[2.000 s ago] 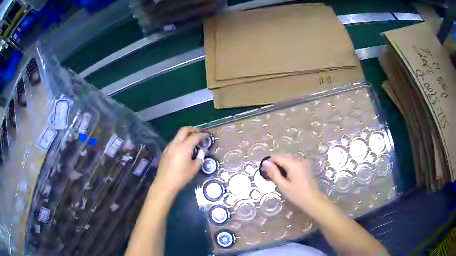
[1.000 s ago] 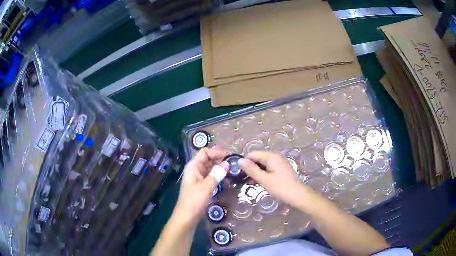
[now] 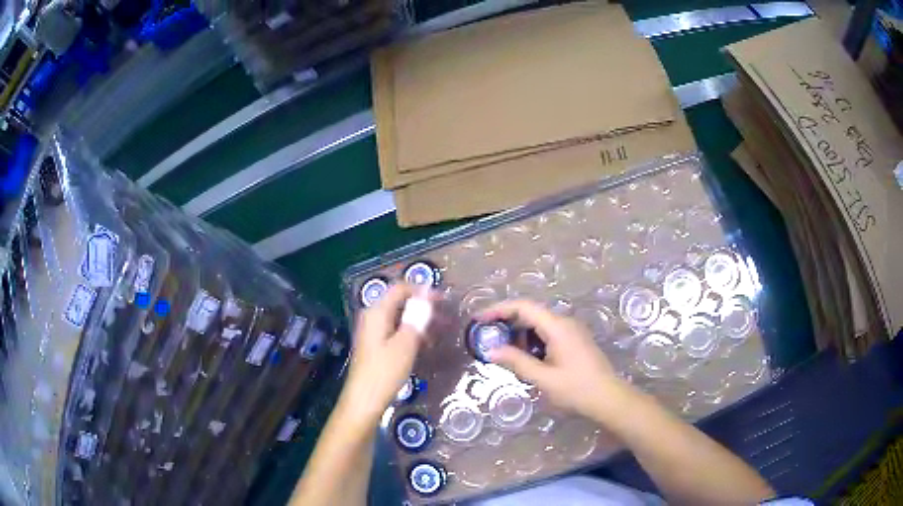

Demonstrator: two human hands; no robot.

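Note:
A clear blister tray (image 3: 594,237) lies over brown cardboard. Round black components with silvery faces sit down its left side, one of them (image 3: 412,432) near the bottom; another (image 3: 420,277) sits in the second column at the top. My left hand (image 3: 388,331), with a white band on a finger, is over the left columns and hides pockets there. Its blurred fingertips are at the near edge of the top second-column component, fingers slightly apart. My right hand (image 3: 554,358) pinches a round component (image 3: 489,340) above the tray, face up.
A tall stack of filled trays (image 3: 188,366) with labels and blue dots stands at left. Flat cardboard sheets (image 3: 515,99) lie beyond the tray. A handwritten cardboard pile (image 3: 822,148) is at right. Another dark stack (image 3: 307,40) is at the back.
A component now sits in the second column at the top. My hands, together on one component a second ago, are apart. The view has shifted slightly.

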